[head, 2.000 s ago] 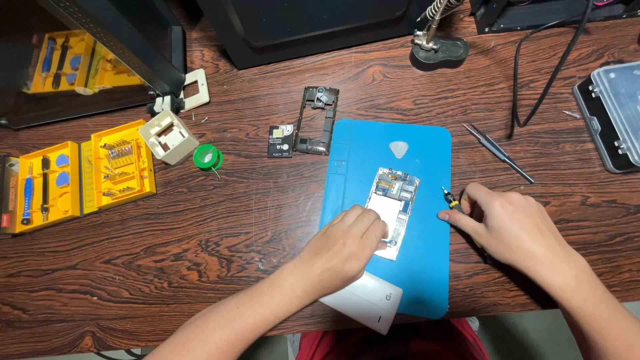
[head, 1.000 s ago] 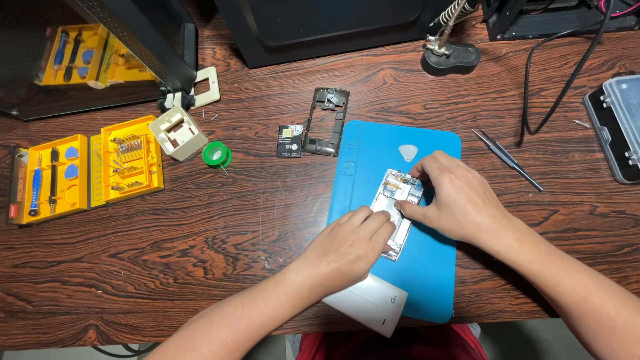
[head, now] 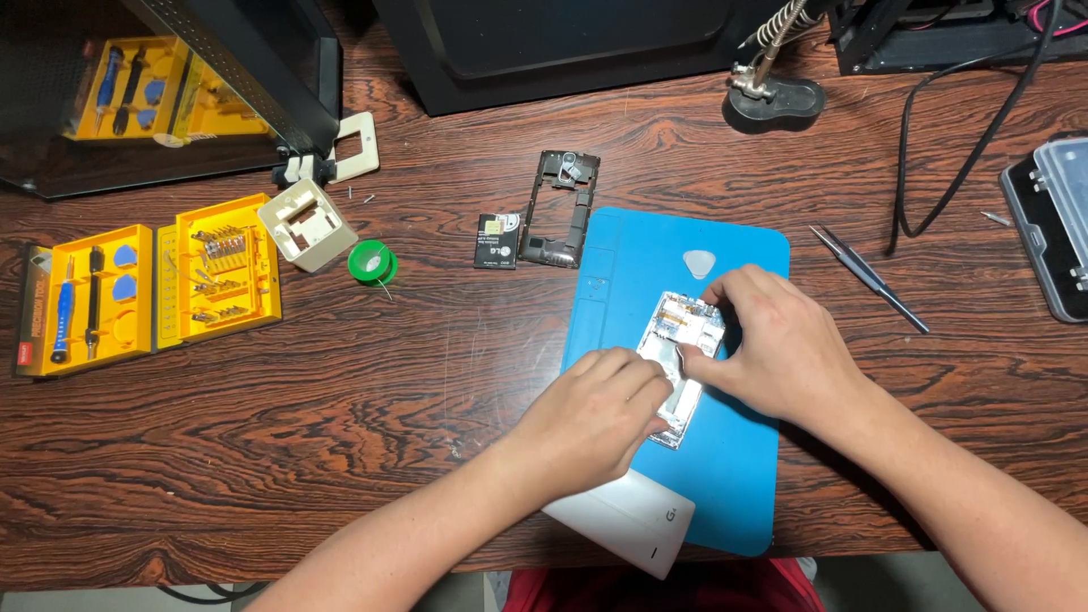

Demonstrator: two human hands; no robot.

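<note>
An opened smartphone body [head: 680, 361] with its circuit board showing lies tilted on a blue work mat [head: 739, 476]. My left hand [head: 595, 416] grips its lower left edge, fingers curled over the battery bay. My right hand [head: 773, 348] holds the upper right part, with the thumb on the board's lower edge and the fingers at the top edge. A white phone back cover [head: 629, 518] lies partly under my left wrist. Above the phone rests a pale triangular opening pick [head: 699, 263]. The dark phone mid-frame [head: 583, 221] and a battery [head: 496, 246] lie left of the mat.
Tweezers [head: 875, 280] and a clear-lidded case [head: 1037, 246] lie at right, near a black cable [head: 909, 170]. At left are a yellow precision tool kit [head: 195, 340], a cream plastic box [head: 327, 246] and a green solder spool [head: 372, 263]. A weighted stand [head: 773, 106] stands behind.
My right hand, which held a yellow and black screwdriver right of the mat, has moved left onto the phone without it. My left hand stays at the phone.
</note>
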